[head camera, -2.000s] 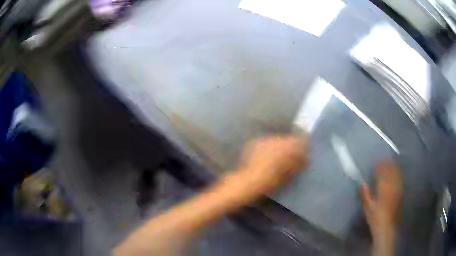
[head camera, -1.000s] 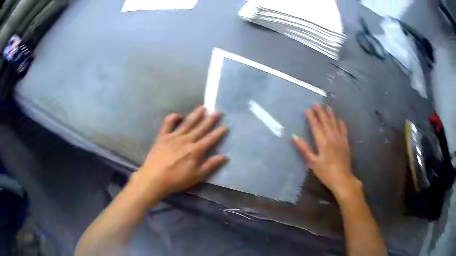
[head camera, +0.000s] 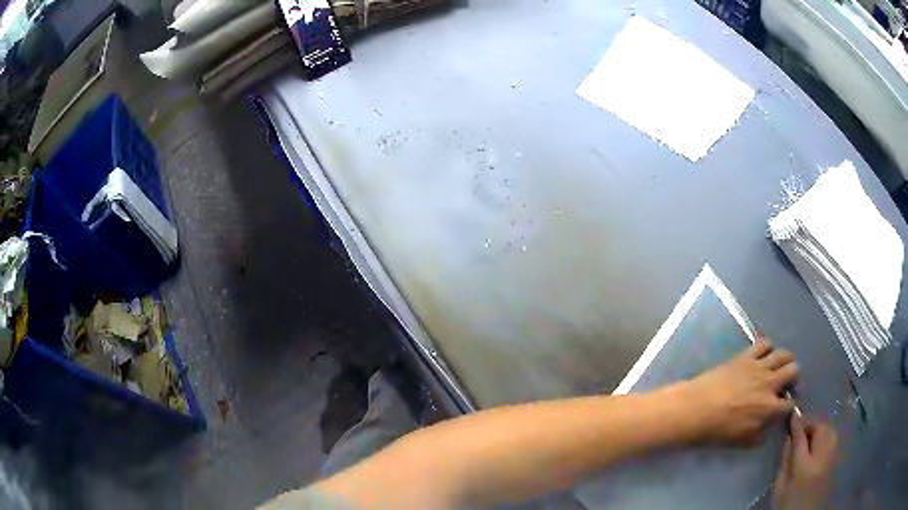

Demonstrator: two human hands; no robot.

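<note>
The grey pressing template (head camera: 687,371) lies at the lower right of the table, with a white folded edge (head camera: 663,344) along its upper left and upper right sides. My left hand (head camera: 742,390) reaches across the template, fingers bent at its upper right edge. My right hand (head camera: 811,453) is beside it, partly cut off by the bottom edge. A small white bit shows between the two hands; whether either hand grips it is too small to tell. My left forearm hides part of the template.
A thick stack of white panels (head camera: 846,254) lies right of the template. A single white panel (head camera: 667,88) lies farther back. A phone (head camera: 314,38) is at the table's far left edge, near pale bundles (head camera: 224,35). Blue crates (head camera: 105,383) with fabric pieces stand on the floor at left.
The view has swung left, showing the crates and phone. My hands were spread flat on either side of the template; now they are close together at its upper right edge, fingers bent.
</note>
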